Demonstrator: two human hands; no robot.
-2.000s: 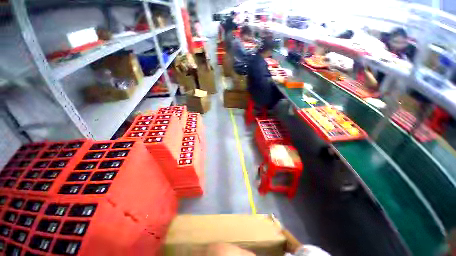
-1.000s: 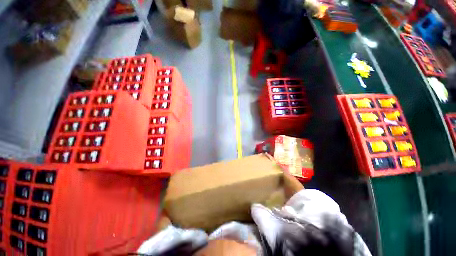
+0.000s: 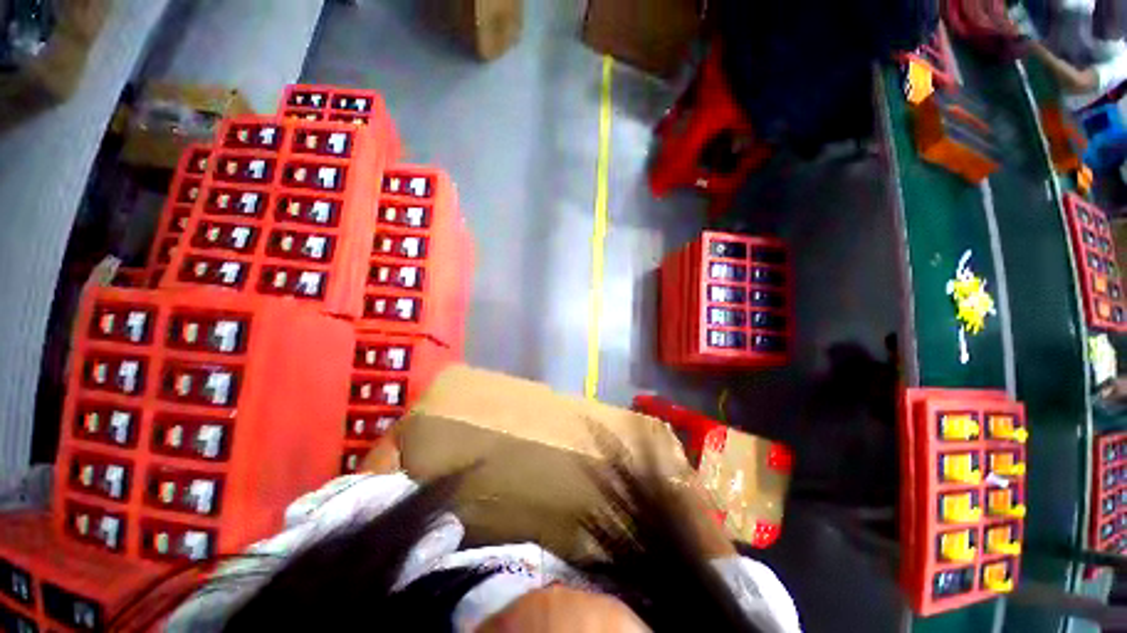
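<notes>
A closed brown carton (image 3: 531, 458) is held in front of my body at the bottom middle, slightly tilted. My left hand (image 3: 387, 453) shows only in small part at the carton's left end, against it. My right hand (image 3: 707, 526) is at the carton's right end, blurred and partly covered by dark hair strands. White sleeves are around both arms. The fingers of both hands are mostly hidden.
Stacked red trays of phones (image 3: 278, 408) stand at the left. Another tray stack (image 3: 674, 303) and a taped carton (image 3: 751, 482) are right of the yellow floor line. The green bench (image 3: 933, 235) holds a battery-filled tray (image 3: 917, 495) and a yellow-white tab pile (image 3: 971, 303). A person sits ahead.
The view has tipped down from the aisle to the floor and my body. The carton shows more fully between my arms. The stacks and bench have shifted in view; the carton is still held.
</notes>
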